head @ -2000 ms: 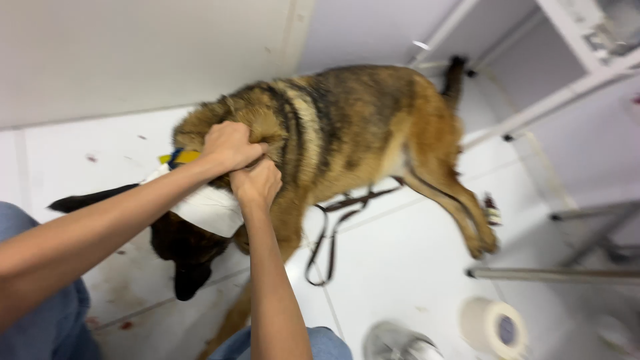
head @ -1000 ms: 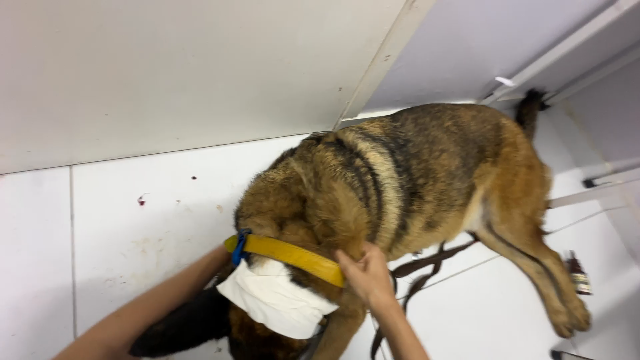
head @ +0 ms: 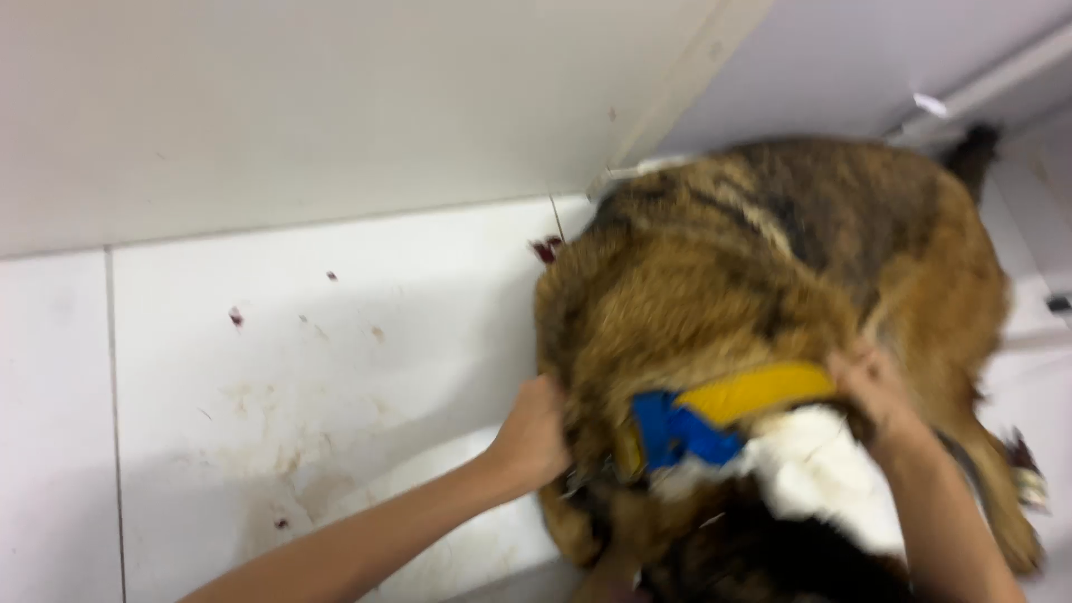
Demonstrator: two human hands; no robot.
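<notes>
A large tan and black dog [head: 712, 293] fills the right half of the head view, its dark head low at the bottom edge. Around its neck runs a wide yellow collar [head: 754, 392] with a blue strip [head: 674, 427] tied on it. White paper or cloth [head: 829, 477] lies against the head below the collar. My left hand [head: 532, 435] is closed at the left side of the neck, its fingertips hidden in or behind the fur. My right hand [head: 871, 389] grips the collar's right end.
White floor tiles [head: 335, 377] with dark red spots and brownish smears spread to the left. A pale wall panel [head: 335, 109] stands behind the dog. A small dark bottle [head: 1026, 473] with a label lies near the hind paws at the right.
My hands, close together at the neck two seconds ago, are now on either side of it. The dog's head and front have shifted and its body looks more curled. The view has moved closer.
</notes>
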